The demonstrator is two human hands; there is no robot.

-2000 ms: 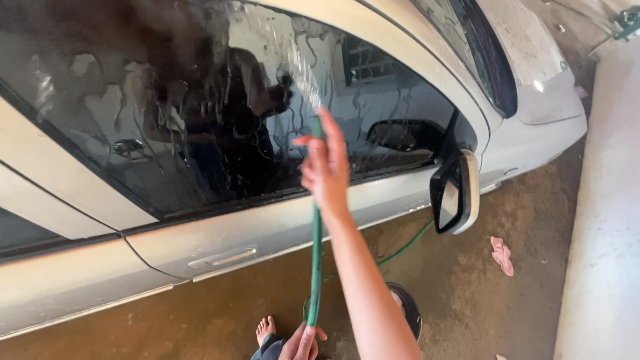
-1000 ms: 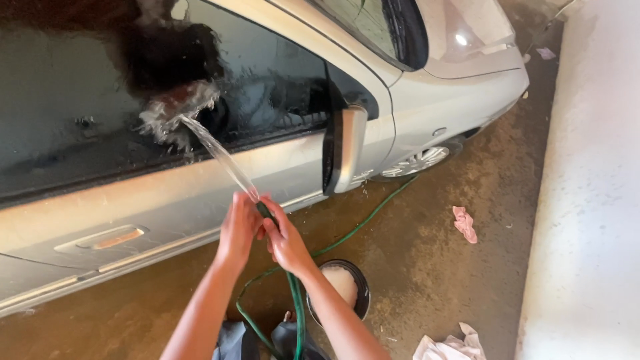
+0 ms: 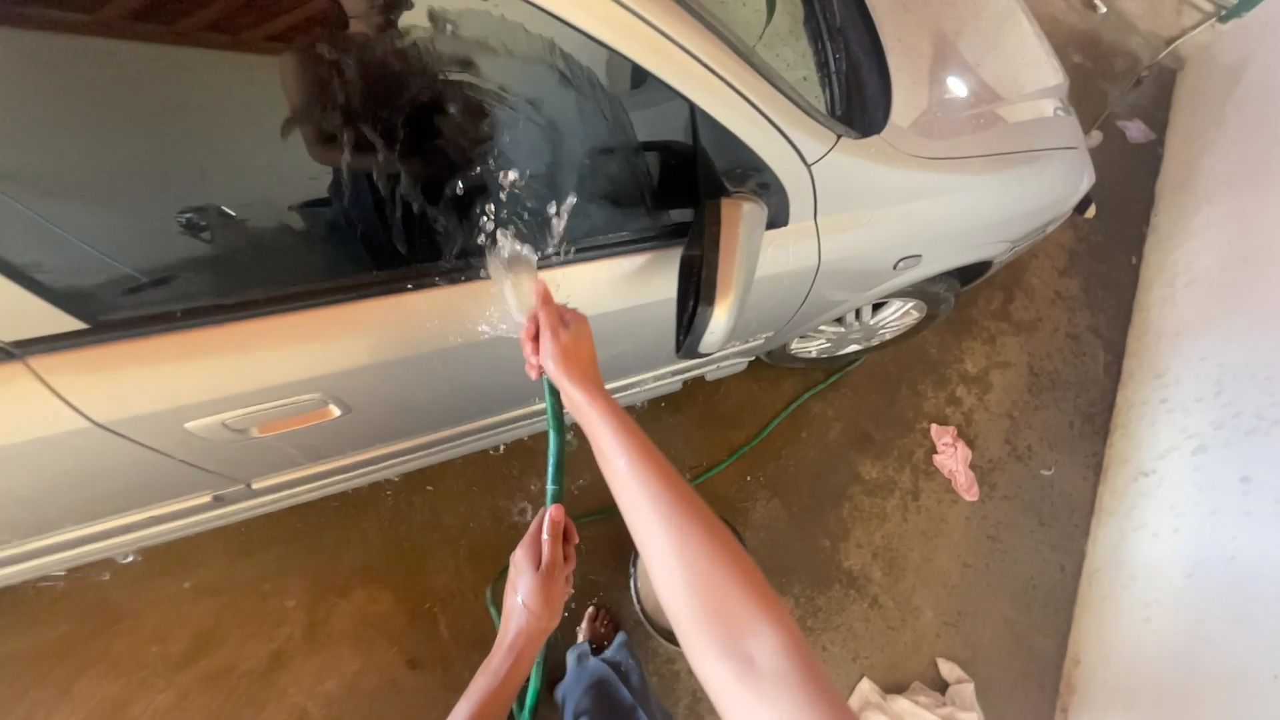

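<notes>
My right hand (image 3: 562, 345) grips a green garden hose (image 3: 554, 440) near its outlet, which the fingers hide. Water (image 3: 512, 265) bursts from there against the lower edge of the car's front side window (image 3: 560, 120). Lower down, my left hand (image 3: 540, 575) is closed around the same hose, which runs on below it past my leg. The silver car door (image 3: 400, 370) is just beyond my right hand, with its handle (image 3: 285, 416) to the left and the side mirror (image 3: 725, 275) to the right. Wet streaks show on the dark glass.
A bucket (image 3: 655, 600) stands partly behind my right forearm, close to my bare foot (image 3: 598, 628). More hose (image 3: 780, 418) lies on the wet floor towards the front wheel (image 3: 865, 325). A pink cloth (image 3: 955, 462) and a pale cloth (image 3: 920, 700) lie near the white wall (image 3: 1170, 400).
Both hands were together at the hose end one second ago; now my left hand is lower on the hose. The water strikes lower on the window, closer to the mirror.
</notes>
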